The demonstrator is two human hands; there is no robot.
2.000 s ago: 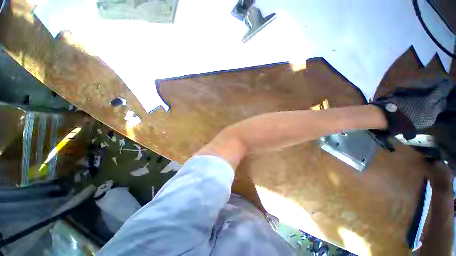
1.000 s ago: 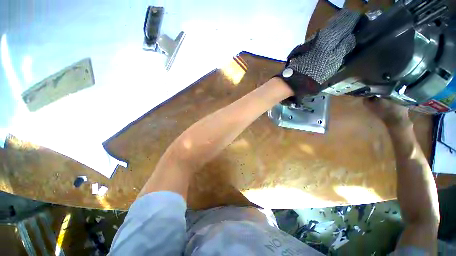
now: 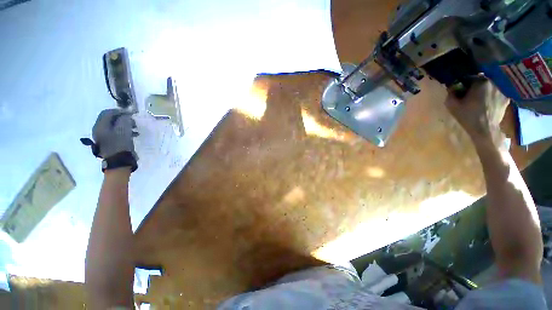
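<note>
The straight-knife cutting machine point(image 3: 423, 54) stands at the upper right. Its silver base plate point(image 3: 366, 115) rests on bare table beside the lay edge. My bare right hand point(image 3: 481, 109) is closed around the machine's dark handle. My left hand point(image 3: 115, 139), in a grey mesh glove with a dark wrist strap, is on the white marker paper point(image 3: 212, 36) at the lower end of the handled weight point(image 3: 118, 75). Its fingers are curled, but whether they grip the weight cannot be told. A silver lay clamp point(image 3: 166, 108) lies just right of the weight.
A flat grey-tan weight point(image 3: 39, 197) lies on the paper at left. The dark-edged lay borders the brown wooden table point(image 3: 260, 200). White scraps point(image 3: 142, 281) lie at the lower left table edge. More scraps lie on the floor at lower right. Sunlight patches cross the table.
My left hand has left the machine and moved left to the handled weight. My right hand has stayed on the machine, whose base plate has turned. The view has shifted.
</note>
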